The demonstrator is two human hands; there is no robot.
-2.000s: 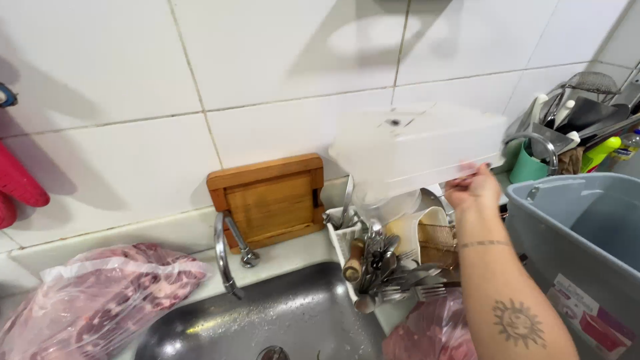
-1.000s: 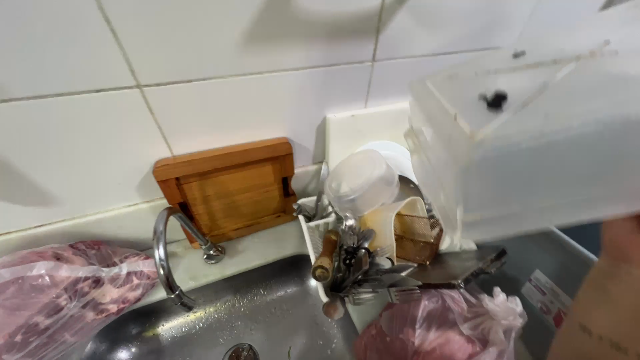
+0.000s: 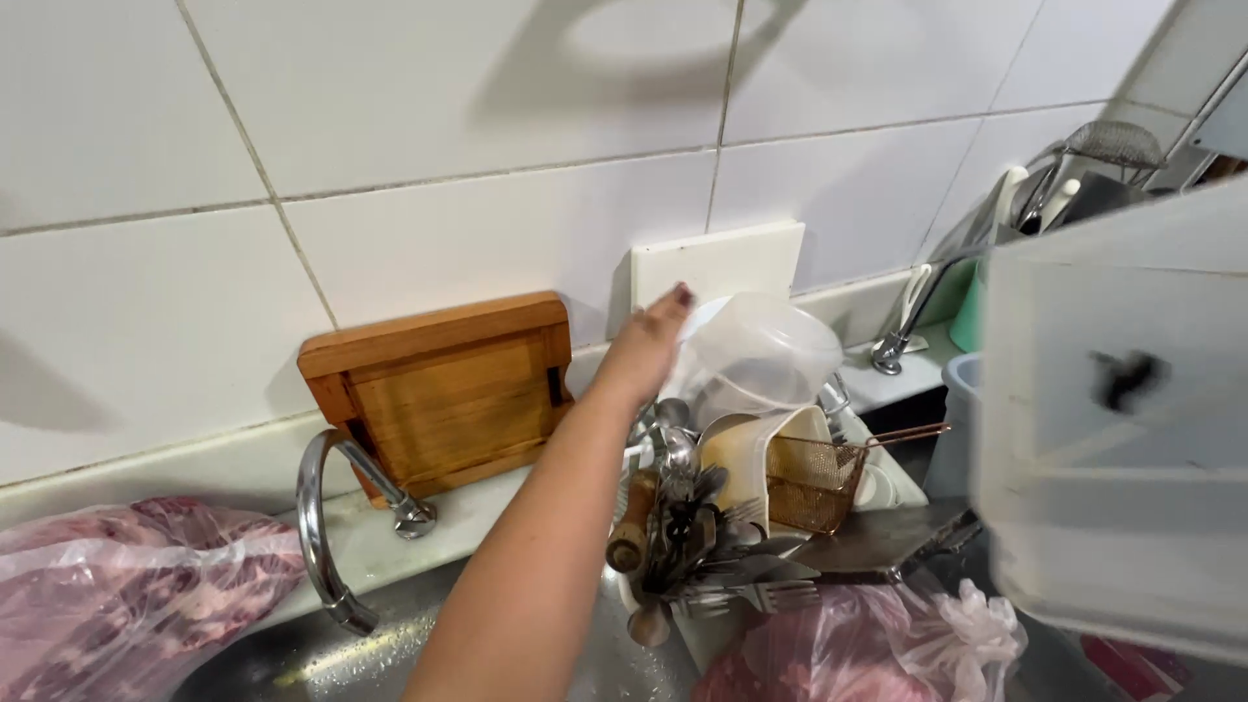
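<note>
My left hand (image 3: 648, 346) reaches over the dish rack, at the left edge of a clear plastic bowl (image 3: 765, 351); whether its fingers grip the bowl or a dish behind it is unclear. A white cutting board (image 3: 717, 263) leans on the wall behind. A large translucent plastic container (image 3: 1121, 419) with a dark mark hangs at the right; my right hand is out of view. Below my left hand, a bunch of cutlery (image 3: 717, 536) fills the rack's front corner, beside a cream plastic container (image 3: 751, 458) and a wire mesh basket (image 3: 814, 483).
A wooden cutting board (image 3: 448, 400) leans on the wall behind a chrome faucet (image 3: 322, 526) and steel sink (image 3: 390, 643). Bagged raw meat lies at left (image 3: 146, 585) and at lower right (image 3: 858, 643). A second faucet (image 3: 887, 351) and a holder of utensils (image 3: 1053, 205) stand at the right.
The large translucent container, held over the rack by a hand two seconds ago, is now at the far right. My left hand has come into view over the rack.
</note>
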